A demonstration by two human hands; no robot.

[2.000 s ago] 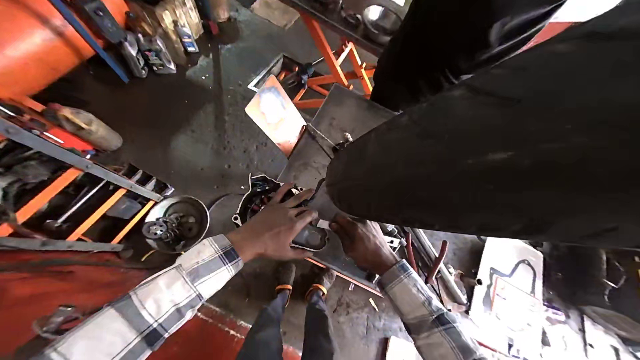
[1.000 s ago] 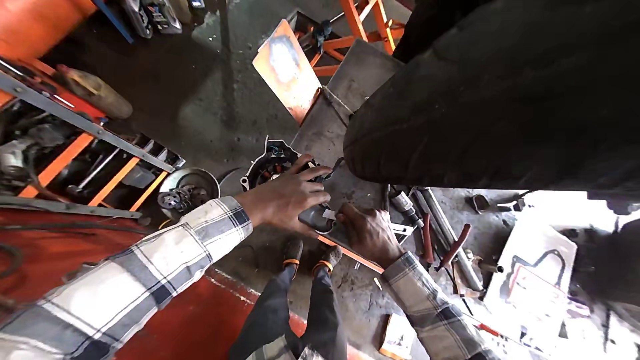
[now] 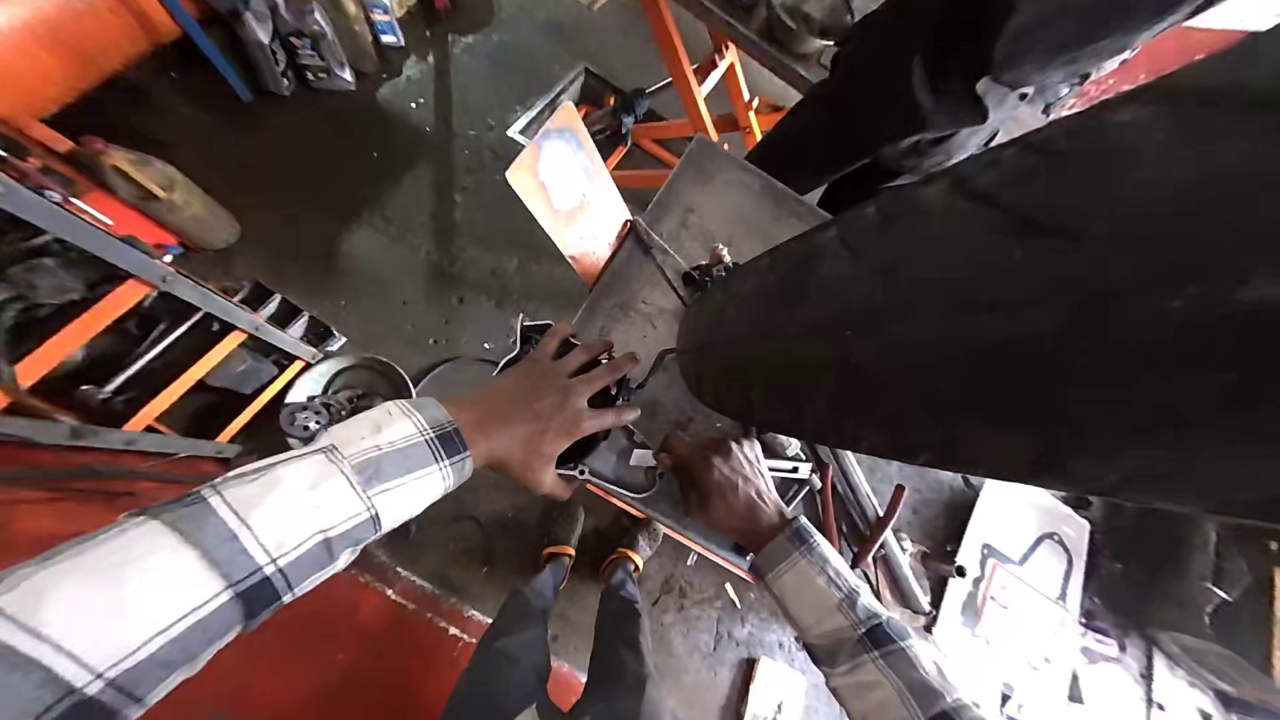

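Note:
My left hand (image 3: pixel 550 412), fingers spread, lies palm down over a dark engine part with a pale metal rim (image 3: pixel 612 482). The rim curves out below the palm, and the rest of the part is mostly hidden. To its right my right hand (image 3: pixel 722 480) is curled around a small object at the edge of a dark metal plate (image 3: pixel 635 300). A small pale flat piece (image 3: pixel 642 457) shows at its fingertips; whether it belongs to a tool or a scraper, I cannot tell. A large tyre-like black rounded object (image 3: pixel 960 300) overhangs the plate just above my right hand.
On the left stand an orange-runged rack (image 3: pixel 190 378) and a metal bowl (image 3: pixel 365 375) with parts. Metal tubes (image 3: pixel 862 500) and red-handled pliers (image 3: pixel 880 522) lie right of my right hand. A gasket (image 3: pixel 1065 550) rests on a white sheet. An orange stand (image 3: pixel 680 70) is behind, near a person's dark-clothed leg (image 3: pixel 850 110).
My left hand's fingers are spread wider than a second ago. My right hand stays low at the plate's edge, curled as before. The view has shifted.

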